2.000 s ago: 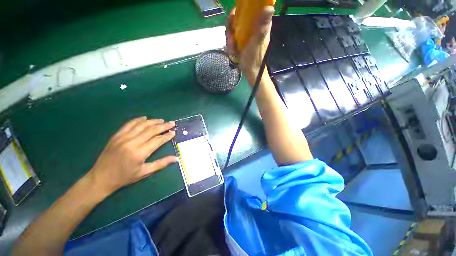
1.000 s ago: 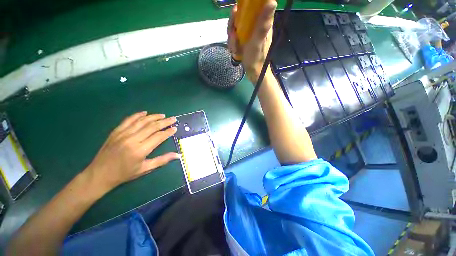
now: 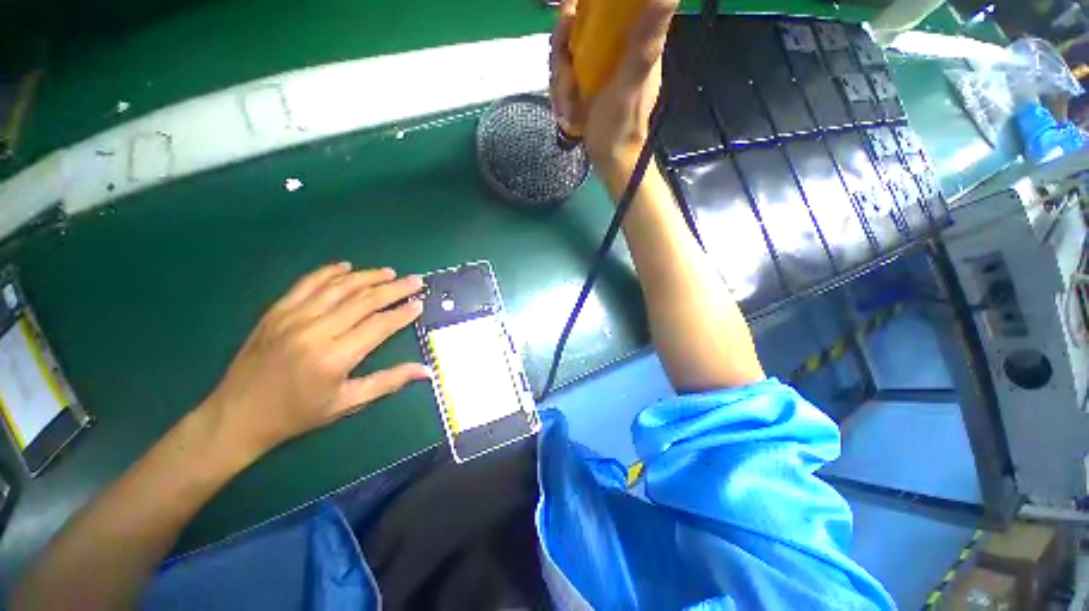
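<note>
An open-backed phone [image 3: 480, 372] lies on the green mat in front of me, its dark end away from me and its white battery showing. My left hand [image 3: 328, 346] lies flat at the phone's left edge, fingertips touching it, fingers spread. My right hand [image 3: 617, 90] is closed around the orange electric screwdriver [image 3: 601, 48], whose top is cut off by the upper edge. Its dark tip points down at the right side of the round screw dish [image 3: 525, 149]. I cannot tell whether a screw is on the tip.
A glossy black parts tray [image 3: 776, 155] lies to the right. A black cable [image 3: 594, 272] hangs between dish and tray. Another phone [image 3: 34, 382] lies at far left. A whitish rail [image 3: 322, 105] runs beyond the mat. A grey metal frame [image 3: 997, 281] and another person's blue sleeve [image 3: 1047, 129] are at right.
The view has shifted slightly. The screwdriver tip stays at the dish's right side, and my left hand stays at the phone. The phone beyond the rail has nearly left the view.
</note>
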